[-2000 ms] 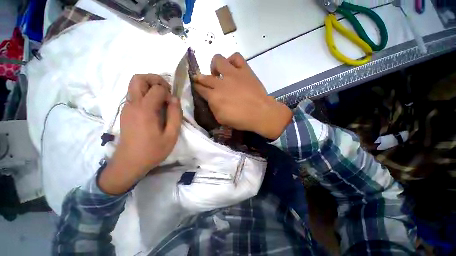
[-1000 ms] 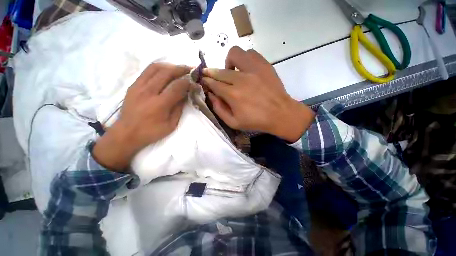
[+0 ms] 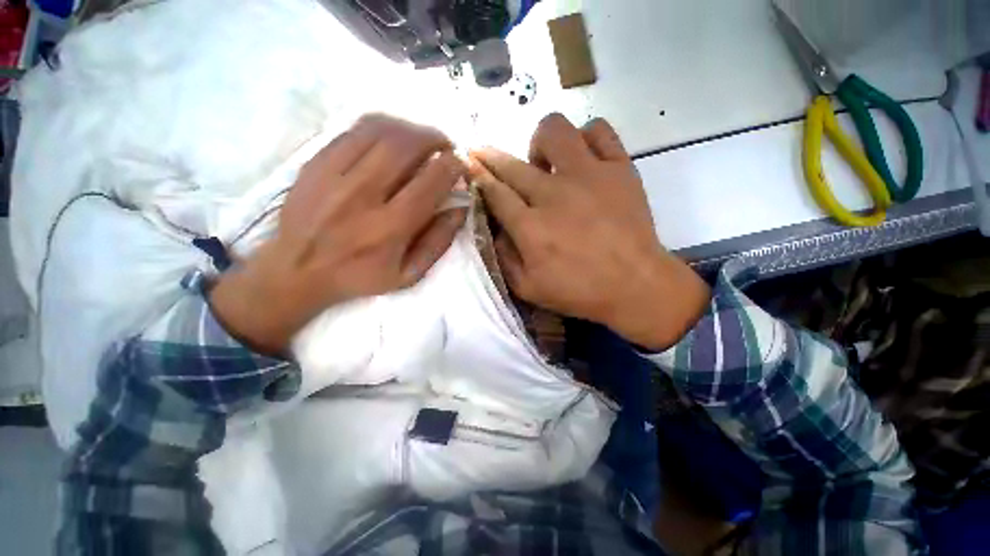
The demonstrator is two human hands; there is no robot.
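Observation:
The bulky white lining (image 3: 369, 337) spreads over the left of the table and the lap, with a small dark tab (image 3: 435, 425) low on it. The seam edge (image 3: 491, 244) with brown plaid shell (image 3: 546, 329) runs down under my right hand. My left hand (image 3: 353, 223) pinches the edge from the left. My right hand (image 3: 581, 223) pinches it from the right, thumb and finger meeting the left fingertips. The pinched bit is hidden by the fingers. The machine's presser foot area (image 3: 491, 67) is just beyond the fingertips.
Scissors with yellow and green handles (image 3: 848, 179) lie at right. A tan rectangle (image 3: 572, 51) sits right of the machine head. A measuring tape (image 3: 847, 241) runs along the table's front edge. Dark patterned pieces (image 3: 934, 358) are at right below the table.
The fingertips have come together at the edge and hidden the brown tip that stood up earlier. The table, scissors and machine have shifted in view as the camera moved.

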